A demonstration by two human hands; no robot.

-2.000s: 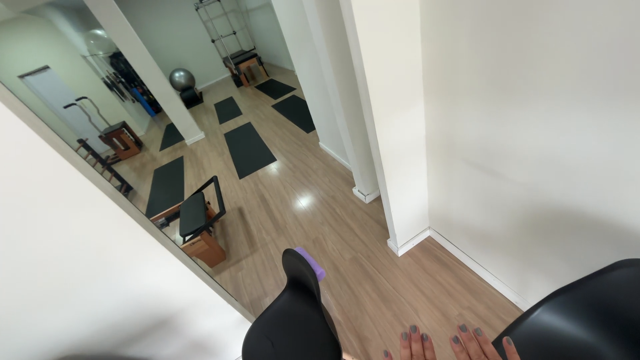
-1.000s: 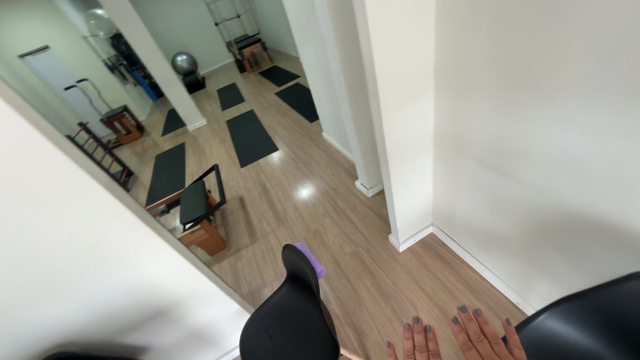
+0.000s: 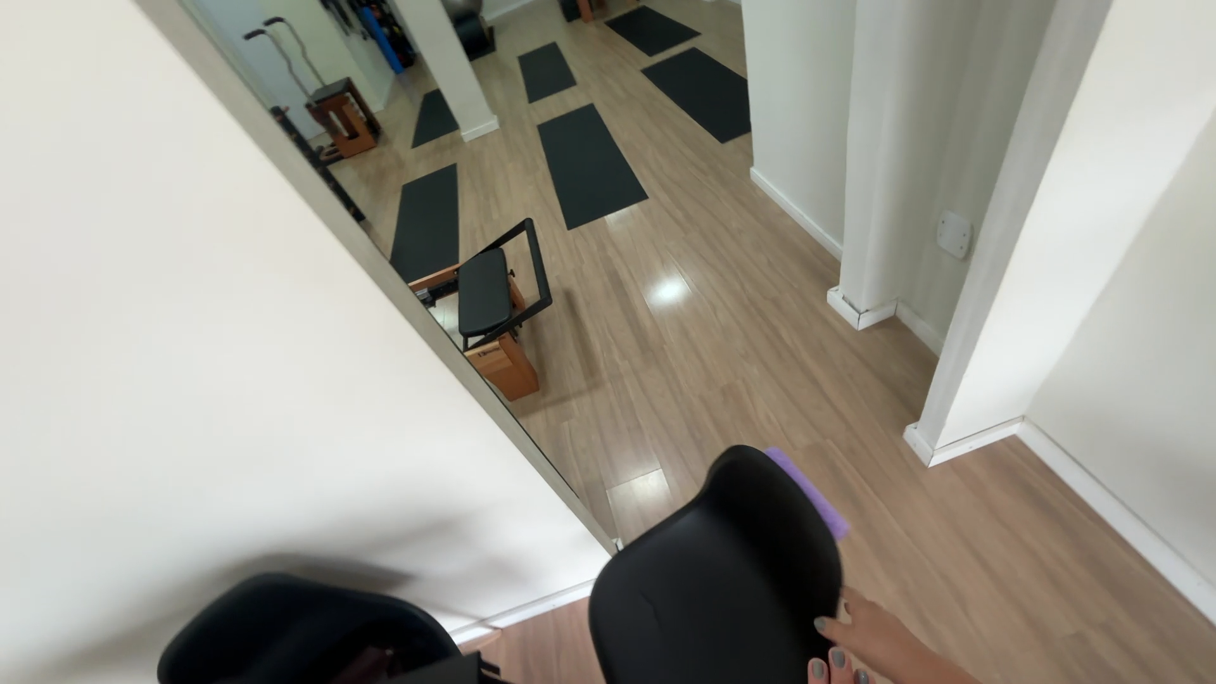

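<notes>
A black molded plastic chair [image 3: 717, 579] stands at the bottom centre, its backrest rising toward the floor beyond. My right hand [image 3: 888, 635] reaches in from the lower right and grips the chair's right edge, thumb on the near side and part of the fingers hidden. Just below it, the fingertips of my left hand [image 3: 838, 669] show beside the same edge; the rest is out of frame, so its hold cannot be told. A flat purple object [image 3: 807, 492] on the far side of the chair is partly covered by it.
Another black chair [image 3: 304, 627] is at the lower left by the white wall [image 3: 190, 332]. A wall mirror shows a Pilates reformer [image 3: 503, 323] and dark mats [image 3: 589, 166]. A white pillar [image 3: 997, 285] and skirting board are at the right.
The view has shifted. Both hands, earlier spread side by side near the right-hand chair, are now at the right edge of the centre chair, and my right hand has taken hold of it.
</notes>
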